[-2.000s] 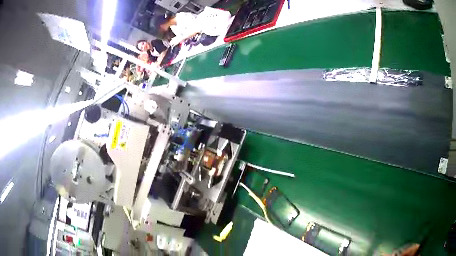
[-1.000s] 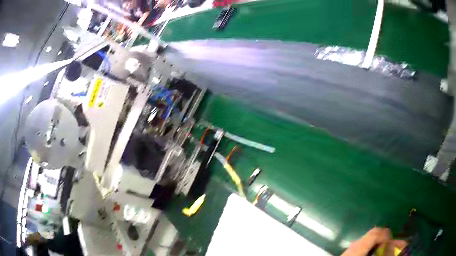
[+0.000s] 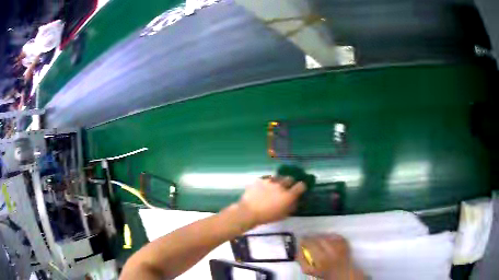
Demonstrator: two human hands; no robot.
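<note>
A black phone-sized frame [image 3: 288, 247] with a pale centre lies on a white sheet [image 3: 383, 224]. My right hand [image 3: 328, 258] is at its right end, fingers closed on a small yellow item [image 3: 308, 256]. Whether it also grips the frame is unclear. My left hand [image 3: 272, 200] reaches over the sheet's far edge to the green mat, beside a dark frame [image 3: 336, 198] lying there. A blurred dark green shape [image 3: 295, 174] is at its fingertips; its grip cannot be told. Another black frame [image 3: 221, 268] lies at the bottom edge, cut off by the picture.
A see-through frame [image 3: 339, 134] lies on the green mat [image 3: 219, 131] beyond my hands; another frame [image 3: 158, 188] is at left. The machine [image 3: 49, 197] stands far left, with a yellow piece [image 3: 127, 236] near it. A conveyor belt [image 3: 191, 76] runs behind.
The view has swung right and down toward the white sheet. Both hands are now in view, my left arm stretched across the sheet. The black frames on the sheet have come into view.
</note>
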